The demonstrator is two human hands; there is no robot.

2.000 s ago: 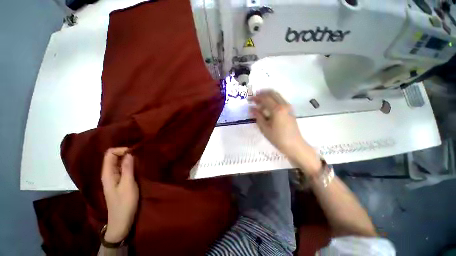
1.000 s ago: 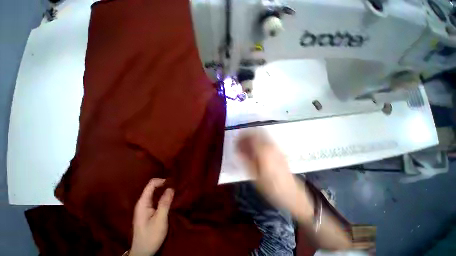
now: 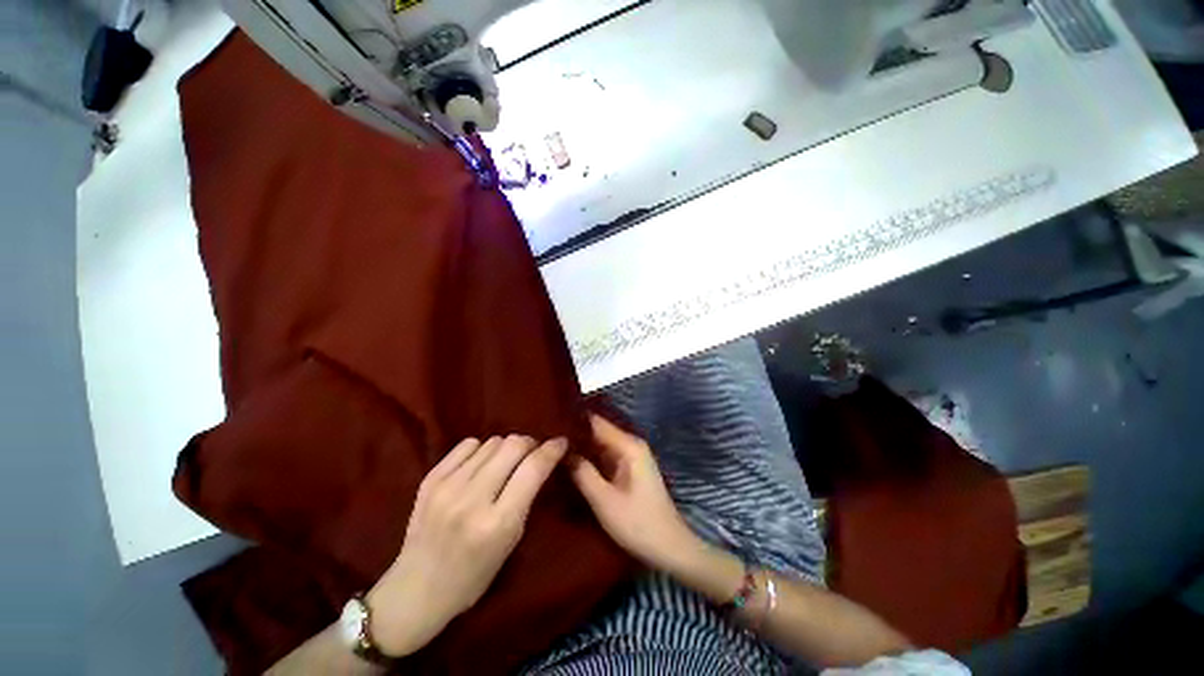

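Observation:
A large dark red cloth lies over the left of the white machine table and down over the lap. Its right edge runs up to the lit presser foot. My left hand lies on the cloth near the table's front edge, its fingertips at the right edge of the cloth. My right hand pinches that edge just beside it, thumb and fingers on the cloth. The two hands nearly touch. What lies under the left fingers is hidden.
The sewing machine head is cut off at the top. A printed ruler runs along the white table. More red cloth lies on a wooden stool at lower right. Striped clothing covers the lap.
The view has shifted and tilted. My right hand has moved from near the needle area down to the cloth edge at the lap. My left hand has moved right along the cloth to meet it.

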